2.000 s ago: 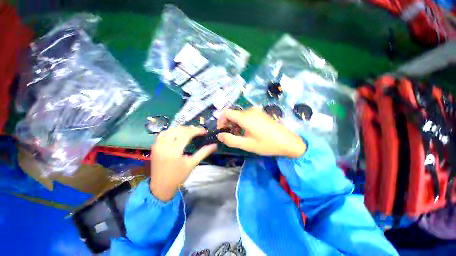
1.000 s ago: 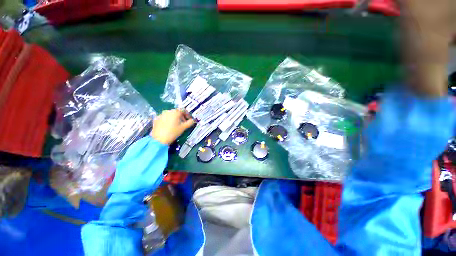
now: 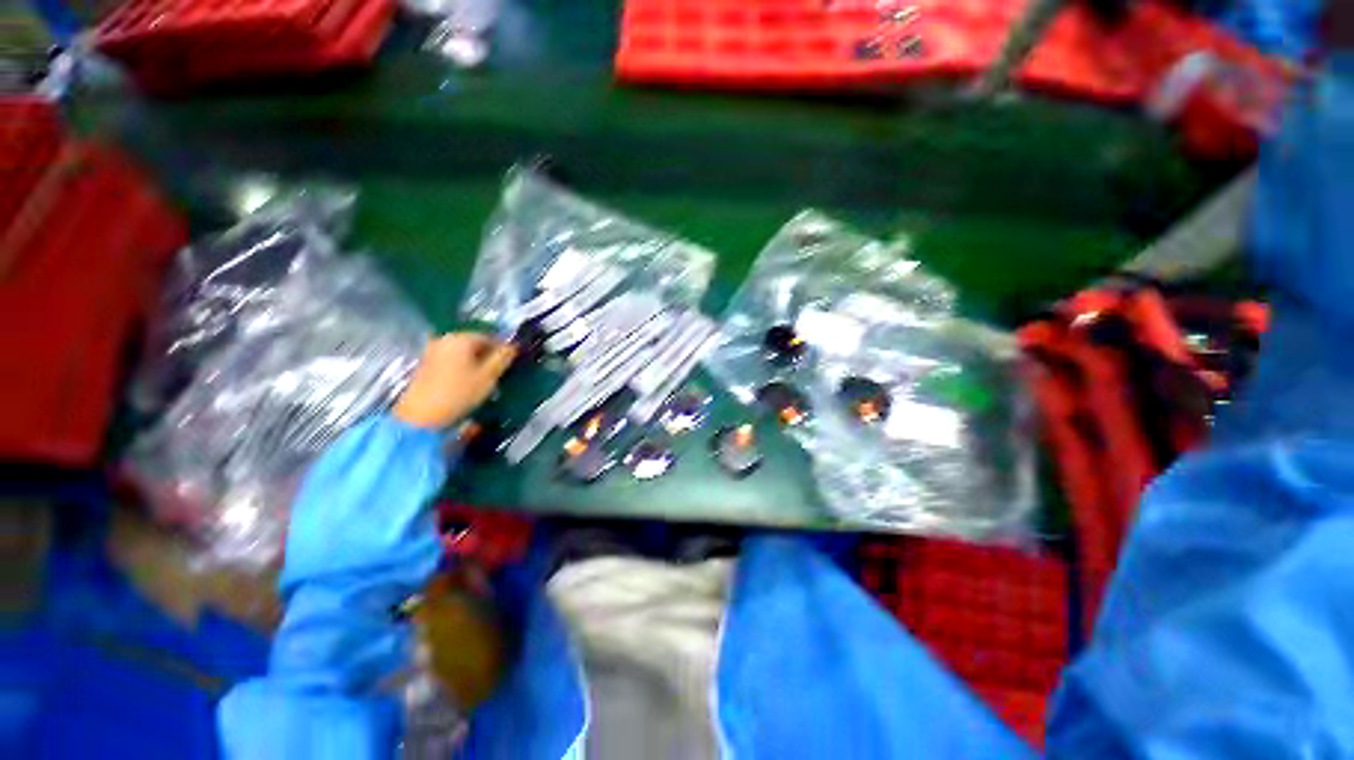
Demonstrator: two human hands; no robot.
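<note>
My left hand (image 3: 452,380) is at the left edge of the pile of pale grey strips (image 3: 612,351) on the middle plastic bag (image 3: 512,238). A small dark thing shows at its fingertips, too blurred to name. Several round dark watch heads (image 3: 737,449) with orange tabs lie along the bench's near edge, and others (image 3: 864,398) lie on the right plastic bag (image 3: 876,282). My right hand is out of the picture; only its blue sleeve (image 3: 1218,549) shows at the right edge.
A crinkled plastic bag (image 3: 282,371) lies left of my hand. Red trays stand at the left (image 3: 67,297), lie across the far side (image 3: 802,42), and show below the bench edge (image 3: 965,609). Dark straps drape over red trays (image 3: 1106,401) at the right.
Two seconds ago both hands were together over the near edge. They parted; my right hand rose at the right and left the picture. My left hand stays by the strips. The view has shifted.
</note>
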